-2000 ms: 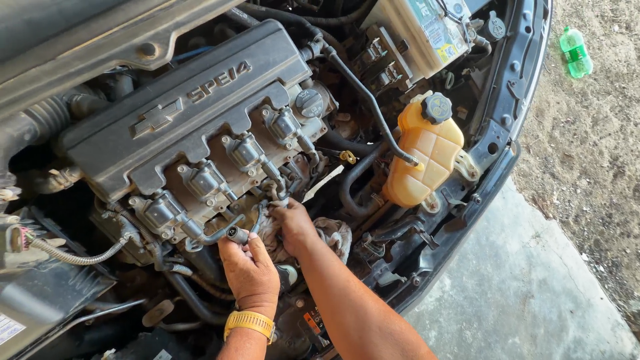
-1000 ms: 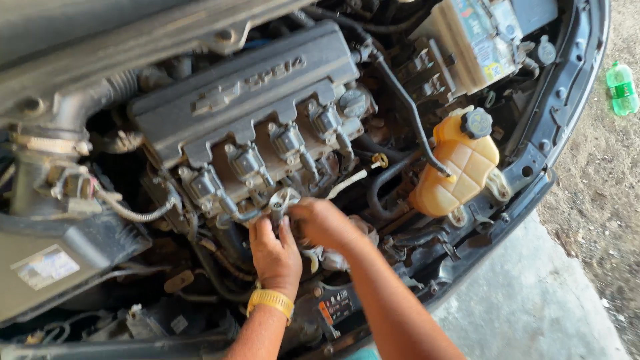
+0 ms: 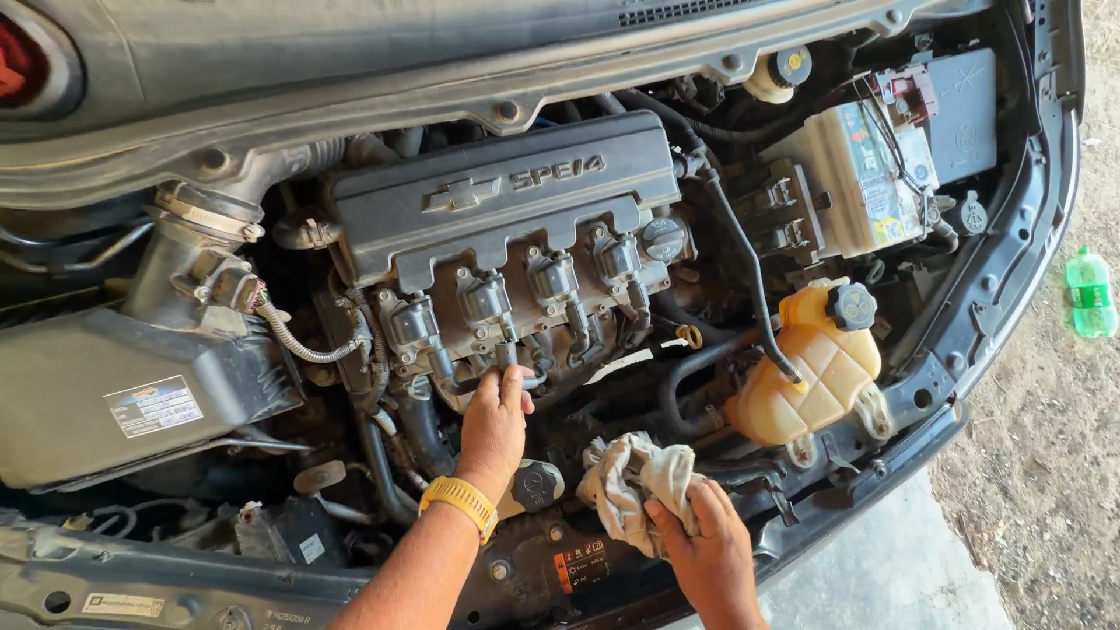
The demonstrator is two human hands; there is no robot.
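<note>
My left hand [image 3: 497, 420], with a yellow watch on its wrist, reaches to the row of ignition coils. Its fingertips are at a grey ignition wire boot [image 3: 507, 353] just below the second coil from the left [image 3: 483, 297]; the grip is partly hidden. My right hand [image 3: 710, 534] grips a crumpled, stained light cloth [image 3: 634, 490] above the front crossmember. Behind the coils lies the black Chevrolet engine cover [image 3: 516, 188].
The yellowish coolant tank [image 3: 805, 376] with a black cap is right of the engine, the battery [image 3: 862, 179] behind it. A black air filter box [image 3: 131, 394] stands at left. The open hood [image 3: 367, 61] spans the top. A green bottle [image 3: 1091, 293] lies on the ground.
My hands were close together at the wire ends; now they are apart. My right hand has moved right and toward the front and has taken hold of the cloth.
</note>
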